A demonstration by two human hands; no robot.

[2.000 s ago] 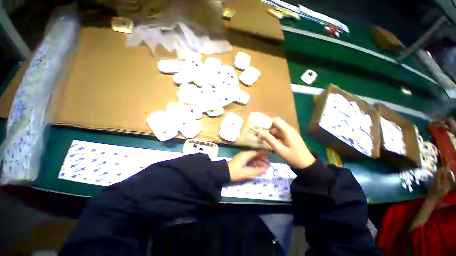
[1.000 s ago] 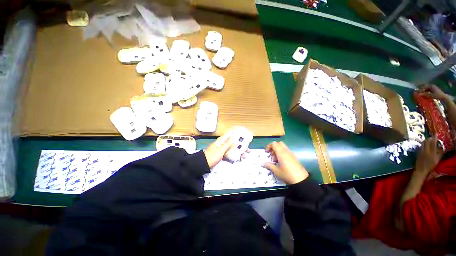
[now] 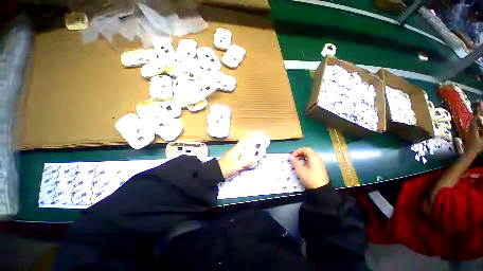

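Observation:
My left hand (image 3: 236, 160) holds a white rounded plastic housing (image 3: 255, 147) with small dark windows, above the sticker sheet. My right hand (image 3: 309, 166) is over the right end of the sheet, with thumb and fingertips close together; I cannot tell if a sticker is between them. The sticker sheet (image 3: 72, 183) is a long white strip with blue print along the table's near edge, partly hidden under my left sleeve. One housing (image 3: 186, 150) stands between the sheet and the cardboard. A loose pile of white housings (image 3: 193, 84) lies on the cardboard sheet (image 3: 262, 100).
Two open cardboard boxes (image 3: 342, 119) with small white-and-blue pieces stand at the right. Crumpled translucent sheets (image 3: 143, 26) lie behind the pile. A plastic bag (image 3: 10, 116) lies at the far left. A person in red sleeves (image 3: 455, 196) handles red parts (image 3: 456, 114) at the right.
My left hand has taken hold of a housing and moved left, over the sheet. My right hand has come down from the cardboard to the sheet's right end. The view has shifted.

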